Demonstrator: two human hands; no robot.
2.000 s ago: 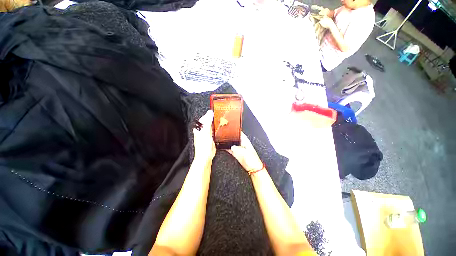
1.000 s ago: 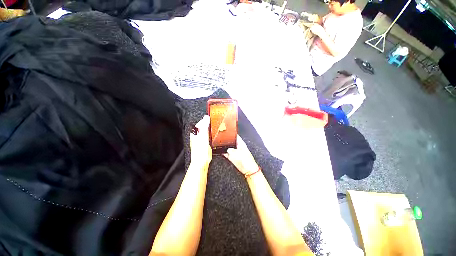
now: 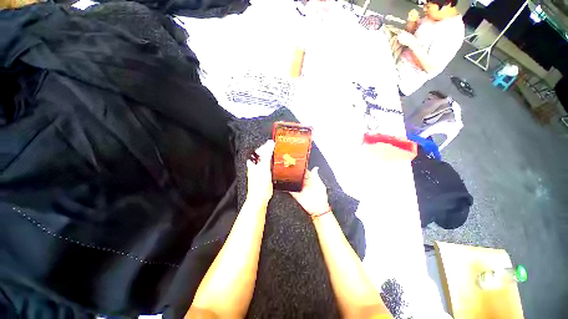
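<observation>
A smartphone (image 3: 291, 157) in a red case, its screen lit orange, is upright in front of me. My left hand (image 3: 261, 167) grips its left edge; a small dark band or lump shows on a finger. My right hand (image 3: 312, 192) is at its lower right edge, with a thin red band at the wrist. The fingers behind the phone are hidden. A charcoal speckled garment piece (image 3: 283, 249) lies beneath both forearms and the phone. No needle or thread is visible.
A large black garment heap (image 3: 118, 143) fills the left. The white table (image 3: 386, 212) carries a red item (image 3: 390, 142), striped patch (image 3: 258, 90), orange upright item (image 3: 298, 63) and dark bits (image 3: 392, 296). A wooden board (image 3: 476, 280) and a person (image 3: 430, 47) are right.
Both hands still hold the phone. The whole view shifted slightly left and then back right. The right thumb is now raised a little beside the phone's lower right edge.
</observation>
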